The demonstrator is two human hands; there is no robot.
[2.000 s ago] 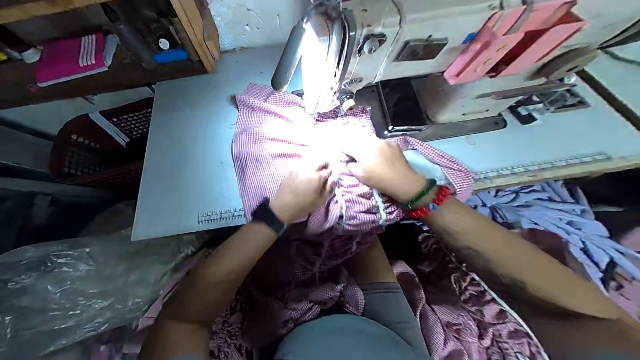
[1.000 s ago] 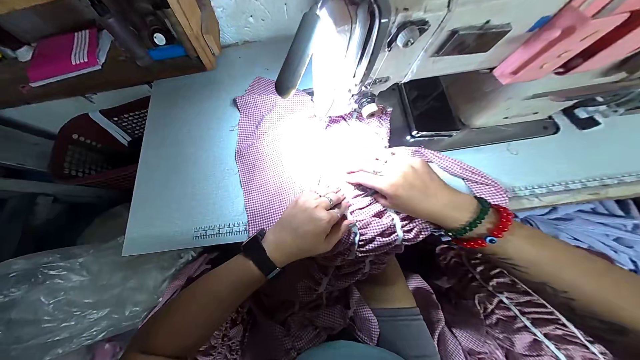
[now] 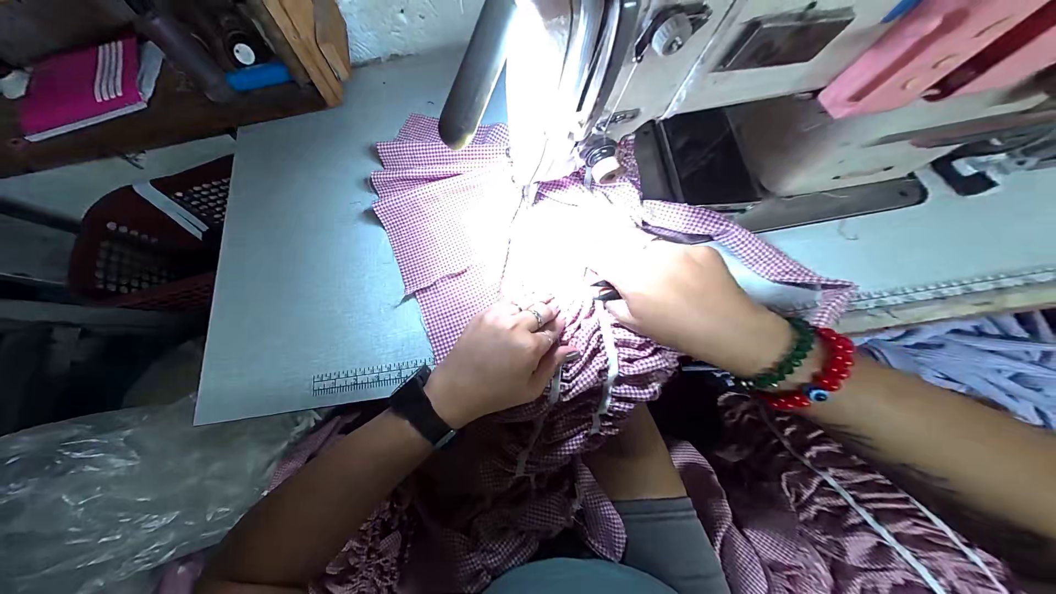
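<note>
Pink-and-white checked fabric point(image 3: 445, 239) lies under the needle area of a sewing machine point(image 3: 792, 91), flat at the left and gathered towards my lap. My left hand point(image 3: 503, 355), with a ring and a black wristband, pinches the gathered part near the table's front edge. To its right, my right hand point(image 3: 685, 297), wearing green and red bead bracelets, grips the same fabric; a small dark thing shows at its fingers, too unclear to name. A narrow checked strip point(image 3: 767, 256) runs right behind that hand. Glare from the lamp hides the presser foot and the fabric around it.
The pale table point(image 3: 289, 264) bears a printed ruler point(image 3: 371, 378) at its front edge. At the left are a red plastic basket point(image 3: 148, 247), a wooden shelf point(image 3: 247, 99) with a pink notebook point(image 3: 82, 82), and clear plastic sheeting point(image 3: 124, 495). Bluish fabric point(image 3: 973, 363) is heaped at the right.
The flat part of the checked fabric has gone from fairly smooth to folded in several pleats at its left edge. The view has moved closer to the machine.
</note>
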